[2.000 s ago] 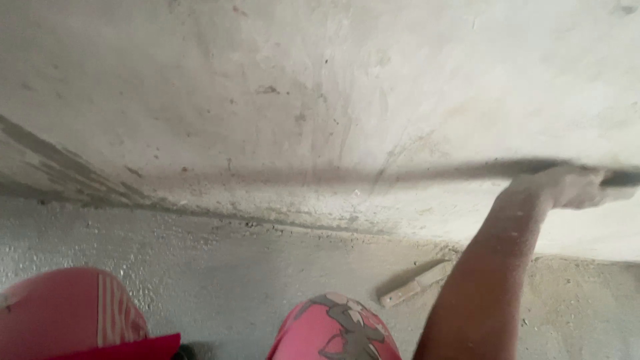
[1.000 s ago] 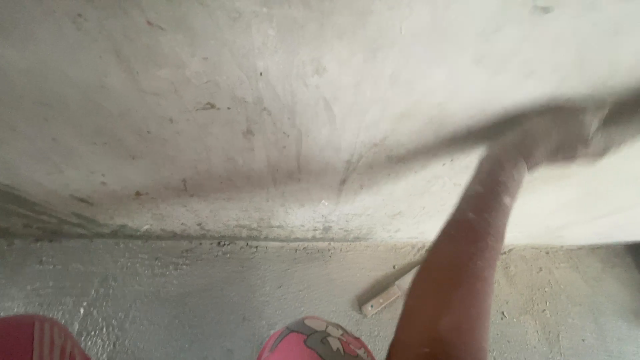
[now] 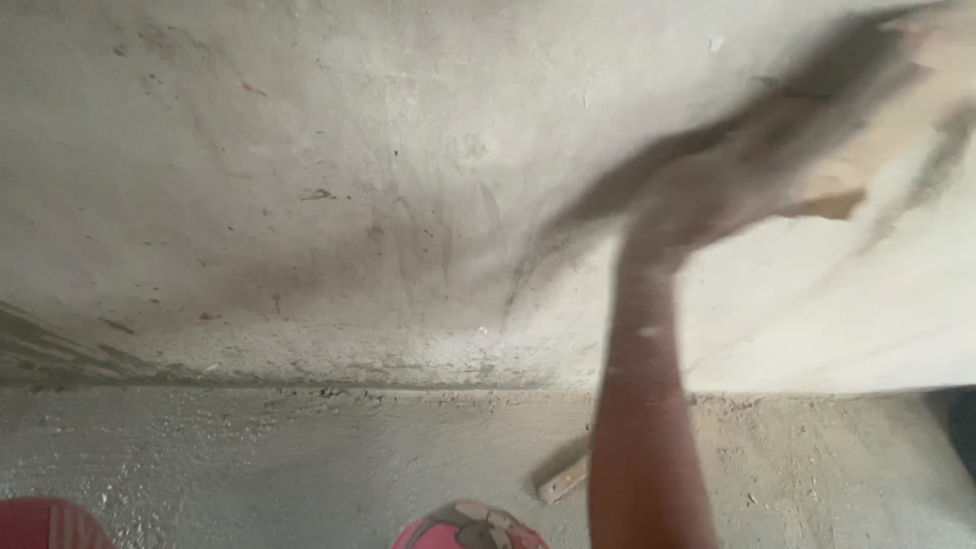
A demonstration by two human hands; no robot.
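Note:
My right hand (image 3: 705, 194), blurred by motion, is up against the pale plastered wall (image 3: 427, 183) at right of centre, with the forearm rising from the bottom edge. A dark, blurred shape (image 3: 831, 84) extends from the fingers to the upper right; whether it is a held tool or shadow cannot be told. A tan, flat-looking patch with a pointed end (image 3: 835, 204) shows beside the hand. The fingers are too smeared to read. My left hand is out of view.
A short piece of wood (image 3: 563, 482) lies on the rough grey floor (image 3: 305, 465), partly behind my forearm. Pink patterned clothing over my knees (image 3: 473, 526) shows at the bottom edge. Something dark (image 3: 964, 427) stands at the right edge.
My right hand has moved higher up the wall. The view has shifted somewhat, and a dark thing now shows at the right edge.

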